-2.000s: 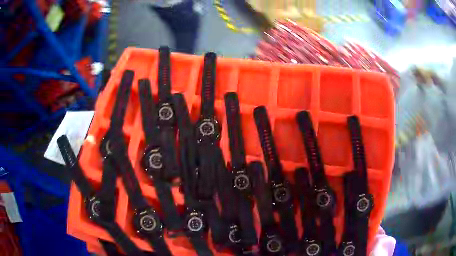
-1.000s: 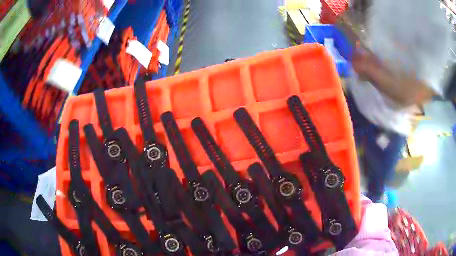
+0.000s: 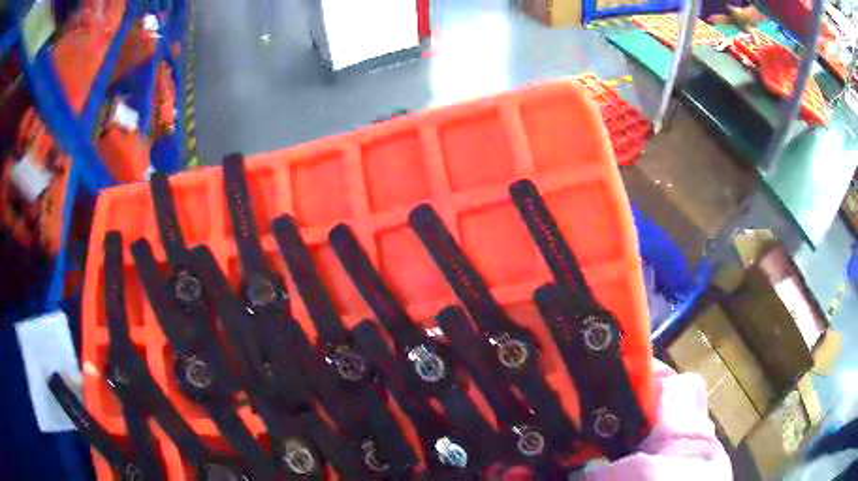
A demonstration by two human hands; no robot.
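An orange compartment tray point(image 3: 484, 155) fills the middle of the view, raised above the floor and tilted. Several black-strapped watches point(image 3: 425, 364) lie overlapped in its left and lower pockets, straps pointing up and to the left; the upper right pockets are bare. One strap sticks out past the tray's lower left side, by a white paper slip point(image 3: 49, 366). A pink sleeve point(image 3: 682, 437) is against the tray's lower right edge; my right hand itself is hidden. My left hand is not seen.
A blue rack point(image 3: 73, 136) with orange trays stands at the left. A green-topped bench point(image 3: 804, 193) with trays is at the upper right. Open cardboard boxes point(image 3: 743, 362) and a blue object point(image 3: 666, 258) are right of the tray. A white box-like object point(image 3: 369, 33) stands ahead.
The view has swung right: the rack has slid towards the left rim, and the bench, cardboard boxes and white object have appeared. The tray stays in front with the watches in much the same arrangement.
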